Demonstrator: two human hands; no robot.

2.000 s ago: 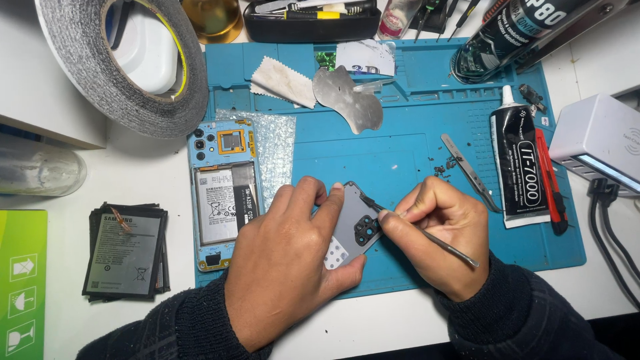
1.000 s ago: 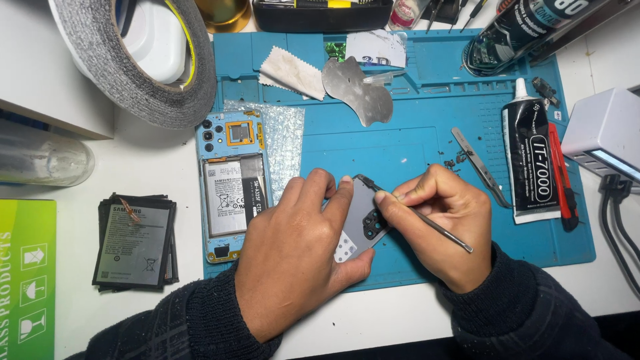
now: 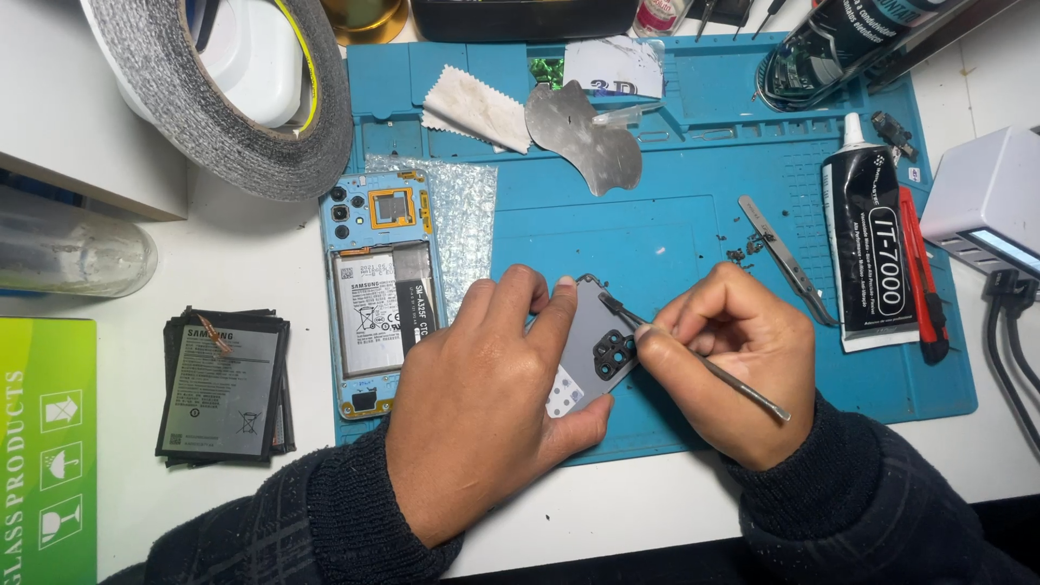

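My left hand (image 3: 487,390) grips a grey phone back cover (image 3: 578,345), which lies tilted on the blue repair mat (image 3: 601,244) and is partly hidden under the fingers. A black camera frame (image 3: 613,354) sits on the cover. Between the thumb and fingers of my right hand (image 3: 731,366) is a thin metal scraping tool (image 3: 731,382), its dark flat tip at the cover near the upper edge. Left of my left hand lies an opened smartphone (image 3: 382,292), its battery showing. Black scraps (image 3: 741,250) and metal tweezers (image 3: 784,258) lie right of the cover.
A glue tube (image 3: 873,244) and a red-handled tool (image 3: 918,268) lie at the right, by a white charger (image 3: 987,195) with cables. At the left are a tape roll (image 3: 325,114) and stacked phone batteries (image 3: 219,390). A metal plate (image 3: 585,138), a cloth (image 3: 475,110) and a spray can (image 3: 829,57) stand or lie behind.
The scraping tool's tip has shifted along the cover, away from its top corner. Both hands keep their hold. The view has moved slightly.
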